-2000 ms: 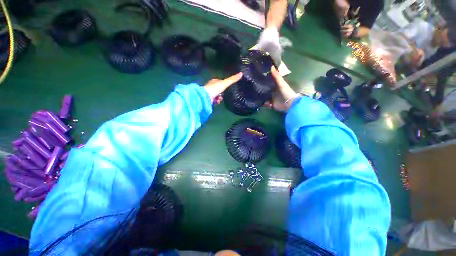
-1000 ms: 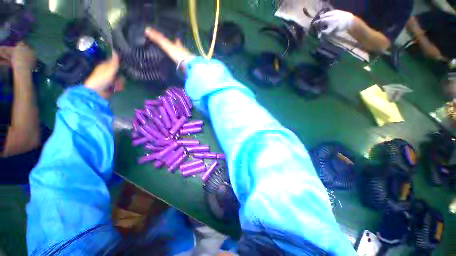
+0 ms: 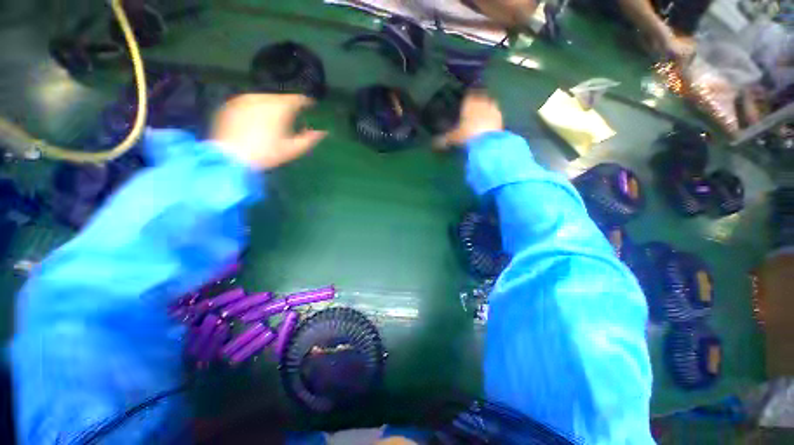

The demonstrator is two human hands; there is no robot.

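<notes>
My left hand (image 3: pixel 265 130) is blurred at upper left, fingers apart and empty, near a black round fan housing (image 3: pixel 287 69). My right hand (image 3: pixel 474 119) is at a dark housing (image 3: pixel 442 109) at the top centre; whether it grips it is hidden by blur. Another ribbed housing (image 3: pixel 385 117) stands between my hands. A ribbed housing (image 3: pixel 333 361) lies near the front edge beside a pile of purple cells (image 3: pixel 248 326), partly covered by my left sleeve. One more housing (image 3: pixel 481 243) is beside my right sleeve.
A yellow hose (image 3: pixel 139 87) curves at upper left. A yellow paper (image 3: pixel 576 122) lies right of my right hand. Several housings (image 3: pixel 688 282) stand at the right. Small silver parts (image 3: pixel 477 304) lie by my right sleeve. Another person's arm (image 3: pixel 649 24) shows at the top right.
The view has swung back to the right. My left hand has moved away from the large dark housings at the far left. My right hand has moved from there to a housing at the top centre.
</notes>
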